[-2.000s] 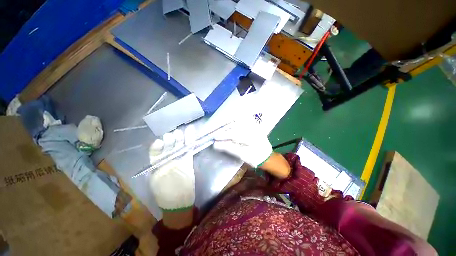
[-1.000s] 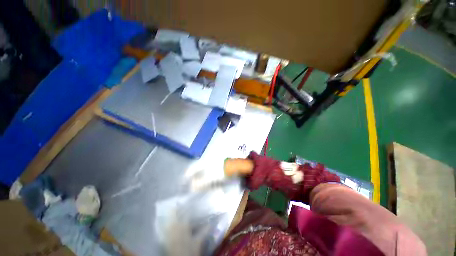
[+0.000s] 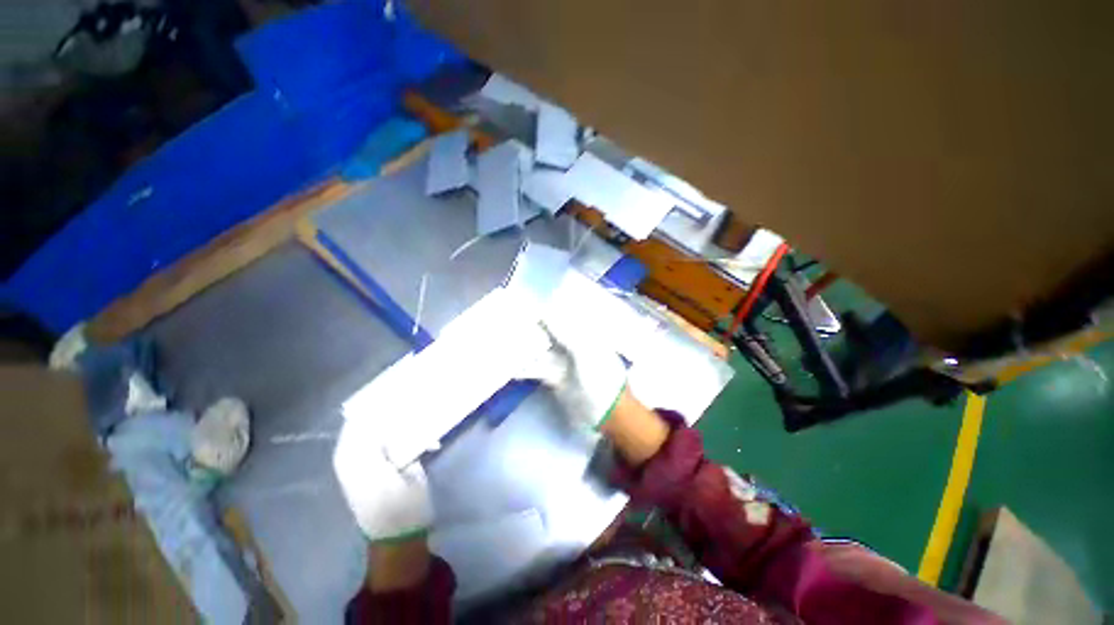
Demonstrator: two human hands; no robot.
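Observation:
Pale sheet-metal parts (image 3: 446,370), overexposed and seeming to overlap, are held slantwise over the worktable (image 3: 269,336). Their exact number cannot be told. My left hand (image 3: 384,486), in a white knit glove, grips their left end. My right hand (image 3: 584,374), also gloved, grips their right end. The fingers of both hands are partly lost in glare. Another pale flat part (image 3: 491,545) lies near the table's front edge. The blue-edged plate (image 3: 367,285) is partly hidden behind the held parts.
Several grey metal parts (image 3: 498,186) lie scattered at the back, by an orange rail (image 3: 684,278). Thin strips (image 3: 423,303) lie loose. Light blue rags (image 3: 171,470) and a whitish bundle (image 3: 221,436) lie at the left. A large brown blurred shape (image 3: 880,147) covers the upper right.
Two seconds ago my hands held thin strips; those are no longer seen in them. Now they hold wide pale parts, seen blurred nearer the front edge one second ago. The view has shifted.

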